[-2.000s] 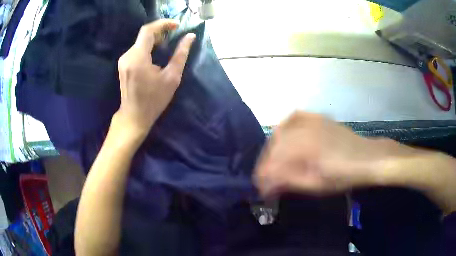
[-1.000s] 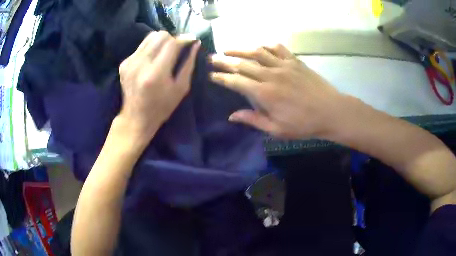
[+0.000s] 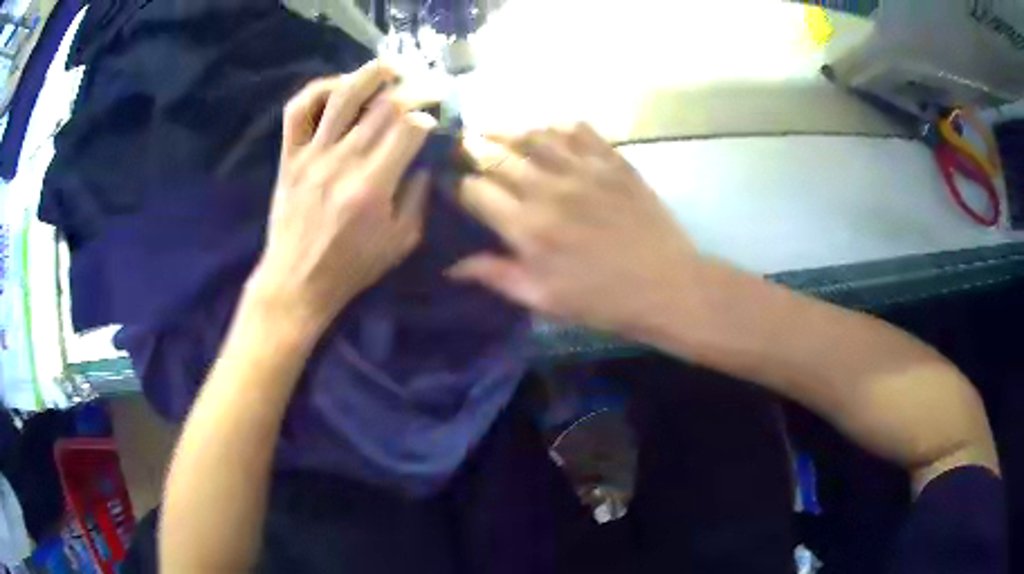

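Note:
Dark navy cloth [image 3: 168,258] lies bunched over the left of the table and hangs over its front edge onto my lap. My left hand [image 3: 343,191] is on the cloth just below the machine's needle area [image 3: 432,56], its fingertips closed on the cloth near the presser foot. My right hand [image 3: 573,224] is on the cloth's right edge, blurred, with bent fingers beside my left fingertips. Whether it grips the cloth cannot be told. The foot and needle are too small and bright to make out.
Scissors with red and yellow-orange handles [image 3: 968,168] lie at the right, beside a grey-beige block with lettering [image 3: 943,51]. A yellow spot [image 3: 820,22] is at the top. A red plastic basket [image 3: 96,499] is at lower left, below the green table edge [image 3: 898,275].
My right hand has come from the lower right up to the cloth near the needle. The hanging cloth has gathered leftward. My left hand has stayed close to the needle area.

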